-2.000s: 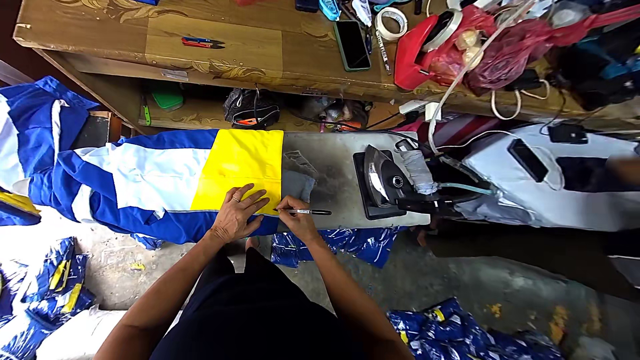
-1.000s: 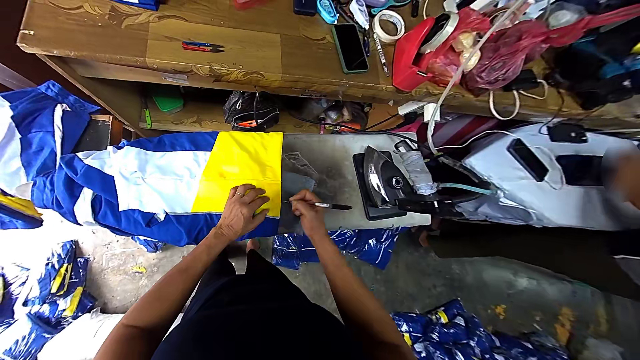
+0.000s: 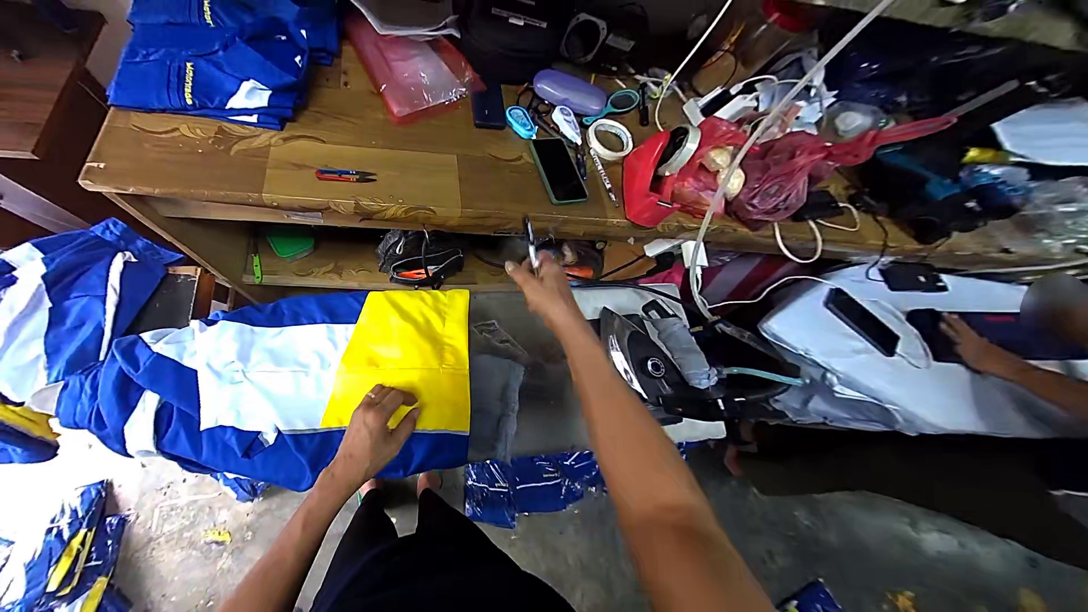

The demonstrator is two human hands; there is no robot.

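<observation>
A blue, white and yellow garment (image 3: 280, 374) lies along the ironing board (image 3: 552, 382). My left hand (image 3: 382, 425) rests on the yellow panel near its lower edge, fingers curled, gripping nothing that I can make out. My right hand (image 3: 544, 285) is raised over the far edge of the board and holds a pen (image 3: 531, 242), its dark end pointing at the wooden table. A grey cloth (image 3: 495, 408) lies beside the yellow end of the garment. To the right, an electric iron (image 3: 650, 361) sits on the board with its cord and hose running right.
The wooden table (image 3: 365, 183) beyond bears thread snips (image 3: 345, 176), a phone (image 3: 558, 171), a tape roll (image 3: 610, 139) and folded blue garments (image 3: 208, 68). At right, a co-worker's hand (image 3: 977, 344) rests on dark cloth over a white-covered board. Plastic-wrapped garments (image 3: 535, 486) lie below.
My right hand has moved from the garment's yellow edge up towards the table, still holding the pen. My left hand remains on the yellow panel. The view has tilted up.
</observation>
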